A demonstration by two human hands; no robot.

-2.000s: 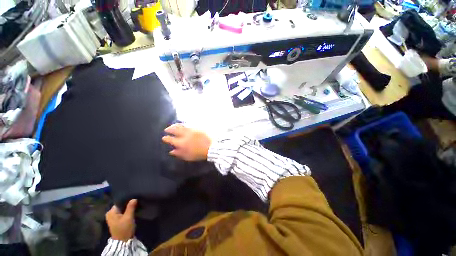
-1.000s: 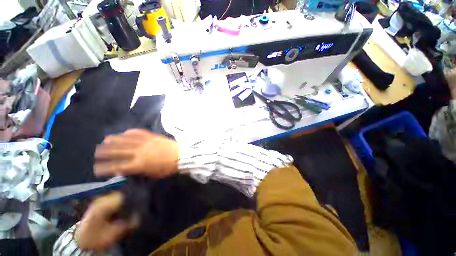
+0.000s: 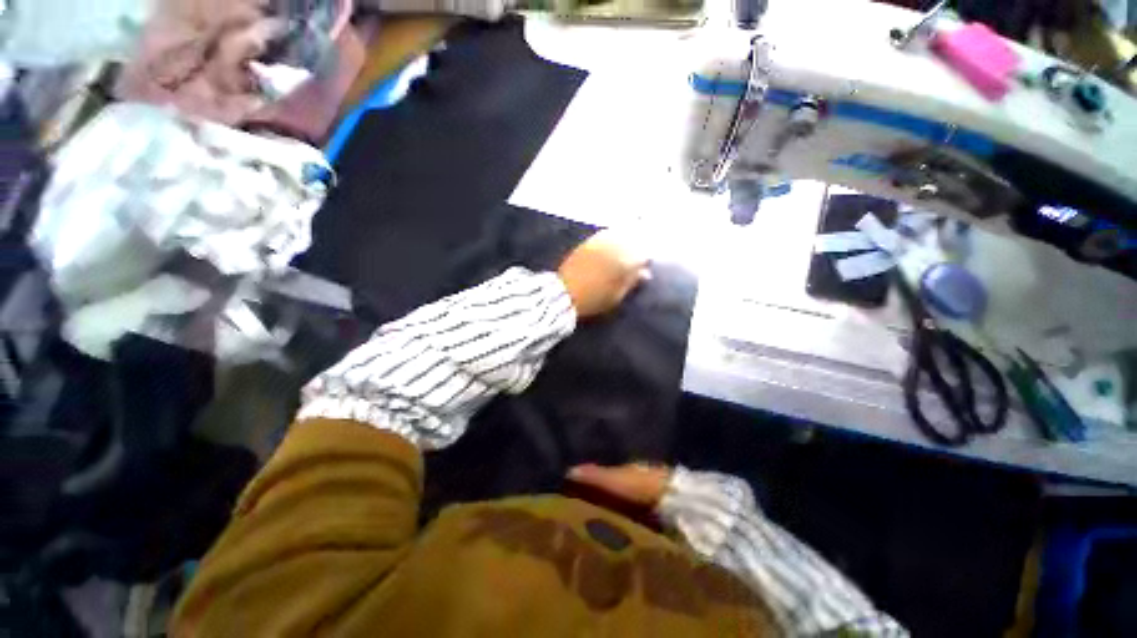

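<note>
Black fabric panels (image 3: pixel 430 175) lie on the table left of the sewing machine (image 3: pixel 873 137), and one hangs over the front edge toward the lap. My left hand (image 3: pixel 605 274) is on the black cloth just left of and in front of the needle area, its fingertips near the cloth's right edge in the lamp glare. Whether it pinches the cloth is unclear. My right hand (image 3: pixel 623 484) is low by the lap at the hanging cloth; its fingers are partly hidden in the dark. The presser foot (image 3: pixel 744 199) is near strong glare.
Right of the needle lie a phone (image 3: pixel 848 256) with pale strips, a purple round item (image 3: pixel 953 292), black scissors (image 3: pixel 954 386) and a green-handled tool (image 3: pixel 1045 396). White scraps (image 3: pixel 187 199) heap at left, with pink-brown cloth (image 3: pixel 231 56) behind. A blue crate (image 3: pixel 1097 580) is at lower right.
The view has swung left and closer. My left hand has moved up onto the cloth near the needle. My right hand has drawn back from across the cloth to near the lap.
</note>
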